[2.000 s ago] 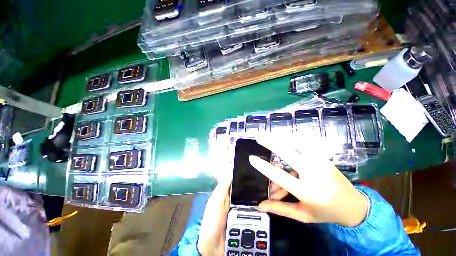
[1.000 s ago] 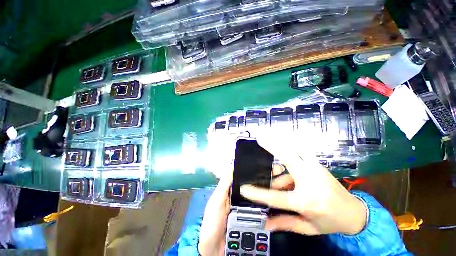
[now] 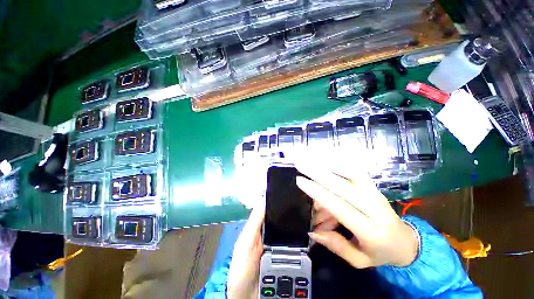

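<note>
An open flip phone [image 3: 285, 279] is upright over the bench edge, black screen above a silver-grey keypad with green and red keys. My left hand [image 3: 245, 257] holds it from the left and is partly hidden behind it. My right hand [image 3: 360, 219] is at the screen's right side, a fingertip near the screen's upper right edge and the thumb near the hinge. Whether the right fingers grip anything is unclear. A glaring clear lens tray [image 3: 430, 166] with a row of black rectangles lies behind the hands.
A phone tray [image 3: 105, 169] with closed phones lies left. Stacked phone trays [image 3: 246, 38] stand on a wooden board [image 3: 202, 104] at the back. At right are a whitish bottle [image 3: 454, 65], a red item [image 3: 427, 91], a white wipe [image 3: 466, 121] and a keypad part [image 3: 505, 118].
My right fingertips have moved from low on the screen up to its upper right edge. The phone remains in my left hand. The whole view has shifted slightly.
</note>
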